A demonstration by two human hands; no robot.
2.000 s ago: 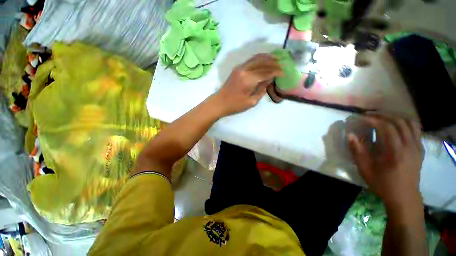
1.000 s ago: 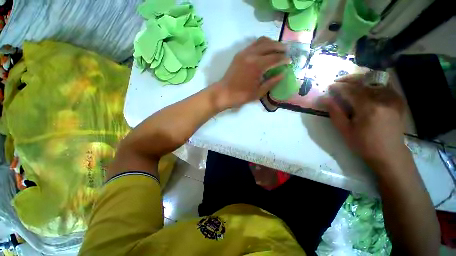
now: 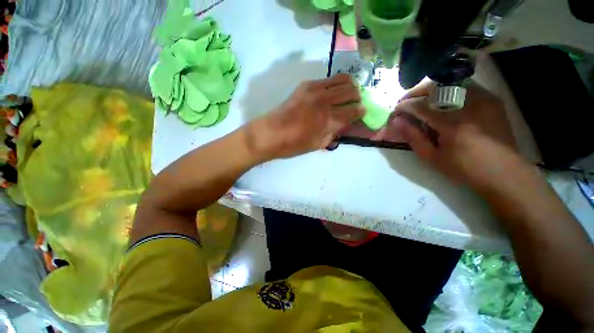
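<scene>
A light green fabric piece (image 3: 374, 112) lies on the pink machine bed by the lit needle area. My left hand (image 3: 320, 116) grips its left side with the fingertips. My right hand (image 3: 449, 127) is at the right of the piece, its fingertips close to the piece's edge; whether they hold it I cannot tell. The sewing machine head (image 3: 438, 39) with a pale ridged knob (image 3: 448, 97) hangs over the piece and hides the needle and part of my right hand. A heap of green cut pieces (image 3: 198, 78) lies on the white table, left of the machine.
The white table (image 3: 306, 179) has a worn front edge. A black block (image 3: 544, 104) is at its right. More green pieces (image 3: 347, 18) lie behind the machine. A yellow sack (image 3: 84, 195) and a whitish-grey sack (image 3: 91, 42) stand left. A clear bag of green pieces (image 3: 495, 293) is below right.
My right hand has come from the table's right front to the needle area. My left hand has brought the green piece closer under the machine head. The view has shifted.
</scene>
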